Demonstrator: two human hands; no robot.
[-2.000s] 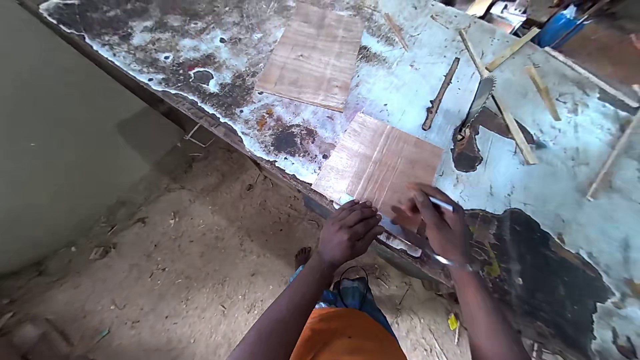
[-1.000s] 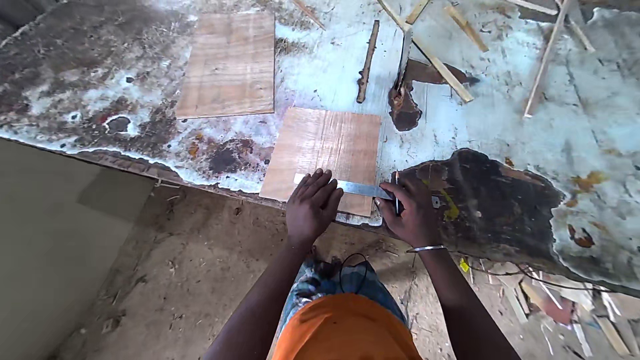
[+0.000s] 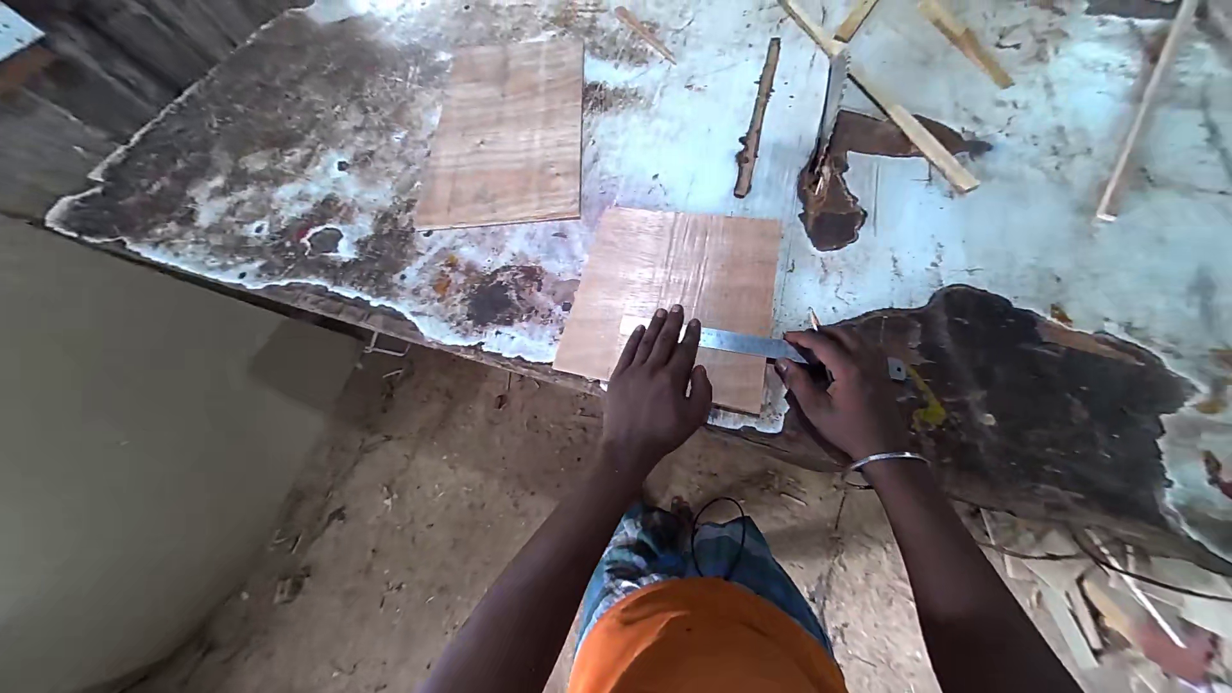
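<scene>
A thin plywood panel [image 3: 688, 255] lies at the front edge of the worktable. Across its lower part runs a metal try square's blade [image 3: 746, 343]. My left hand [image 3: 659, 380] presses flat on the blade and panel, fingers slightly spread. At the panel's right edge, my right hand [image 3: 837, 380] grips the dark stock of the square, and a thin pointed pencil-like thing [image 3: 813, 319] sticks up by its fingers. A second plywood panel [image 3: 510, 135] lies farther back on the left.
Behind the panels lie a rough stick [image 3: 758, 117], a handsaw [image 3: 833, 164] and several wood strips [image 3: 914, 130]. The worktable [image 3: 366, 183] has a worn, peeling surface. Offcuts [image 3: 1088, 602] lie on the ground at lower right; a wall [image 3: 125, 433] stands at left.
Two seconds ago my right hand was raised over the panel's corner; now it grips the square's stock at the right edge. My left hand has moved onto the blade. The view has shifted.
</scene>
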